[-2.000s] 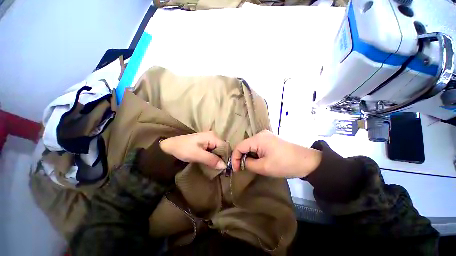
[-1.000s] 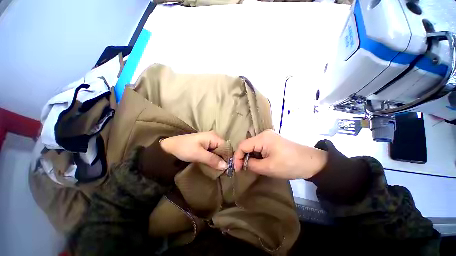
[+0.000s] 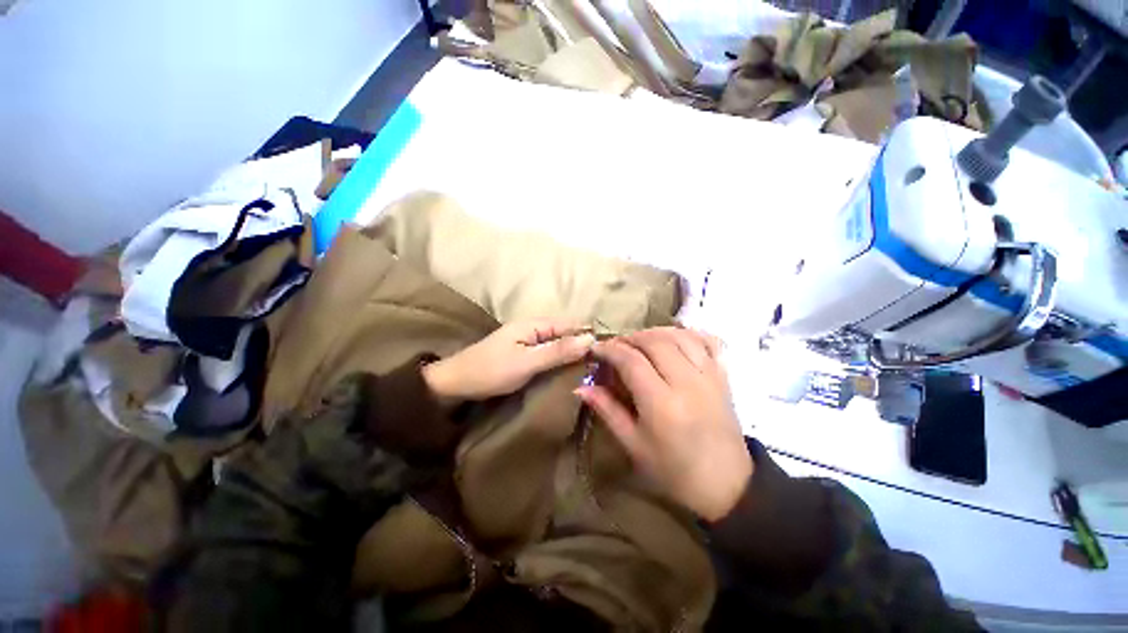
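A large tan-brown garment piece [image 3: 371, 303] lies over the front of the white table and the lap, with a narrow zipper or seam edge running down it. My left hand [image 3: 507, 361] pinches its edge between thumb and fingers. My right hand [image 3: 680, 414] holds the same edge close beside it, fingers over the cloth and thumb below. A small shiny metal item [image 3: 590, 375] shows between the fingertips; I cannot tell exactly what it is. The wrists come out of dark cuffs.
The sewing machine [image 3: 922, 247] stands right, with a phone [image 3: 950, 427] and green-black snips [image 3: 1080, 526] near it. A cut-piece pile [image 3: 804, 68] lies behind. White and dark-edged cloth [image 3: 235, 278] hangs left, by a blue strip [image 3: 367, 176]. A red sleeve or bar shows far left.
The view has shifted, showing more of the back pile and the snips. My right hand has turned, its fingers now lying over the cloth edge. Both hands have moved slightly up the garment.
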